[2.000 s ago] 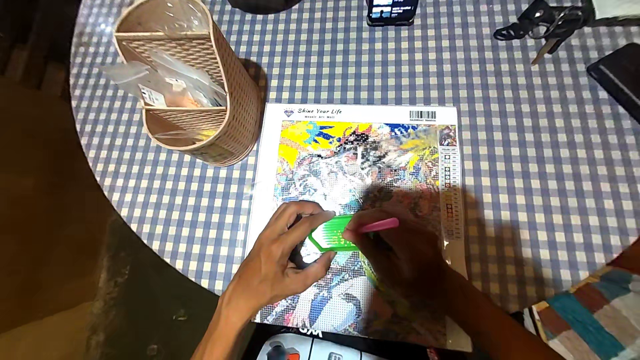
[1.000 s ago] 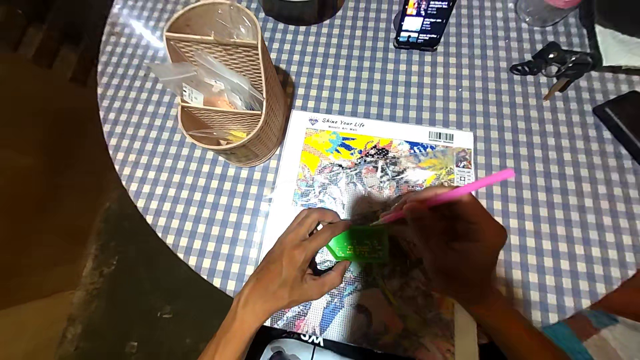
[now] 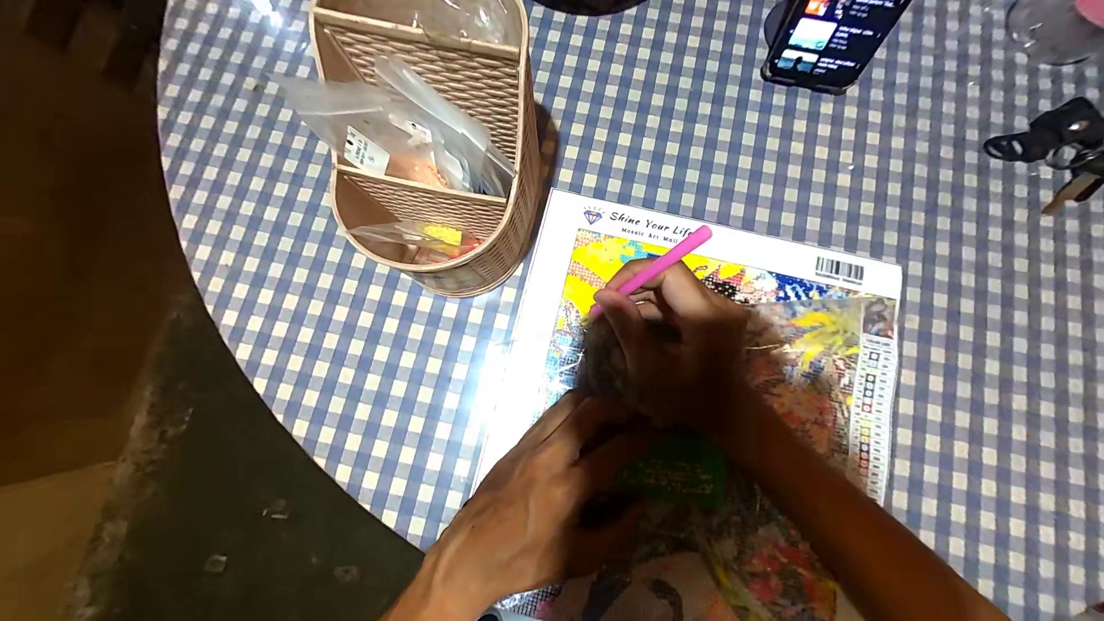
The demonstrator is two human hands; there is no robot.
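Observation:
A pink diamond-painting pen [image 3: 660, 269] is pinched in my right hand [image 3: 677, 345], its tip down at the upper left part of the diamond-painting canvas [image 3: 733, 235]. Below it, my left hand [image 3: 552, 492] rests on the canvas with its fingers in shadow around the left end of a green plastic tray [image 3: 681, 473]. My right forearm crosses the canvas and partly covers it. Yellow, blue and dark patches show on the printed picture, and a symbol chart runs down its right edge.
A woven divided basket [image 3: 530, 164] holding clear plastic bags [image 3: 414, 129] stands beyond the canvas's left corner. A lit smartphone [image 3: 828, 43], keys [image 3: 1074, 191] and a clear container [image 3: 1048, 30] lie farther back. The checked tablecloth [image 3: 285, 285] ends in a curved edge at left.
My right hand has moved with the pen from the green tray to the canvas's upper left part. The tray has stayed by my left hand. The view has shifted.

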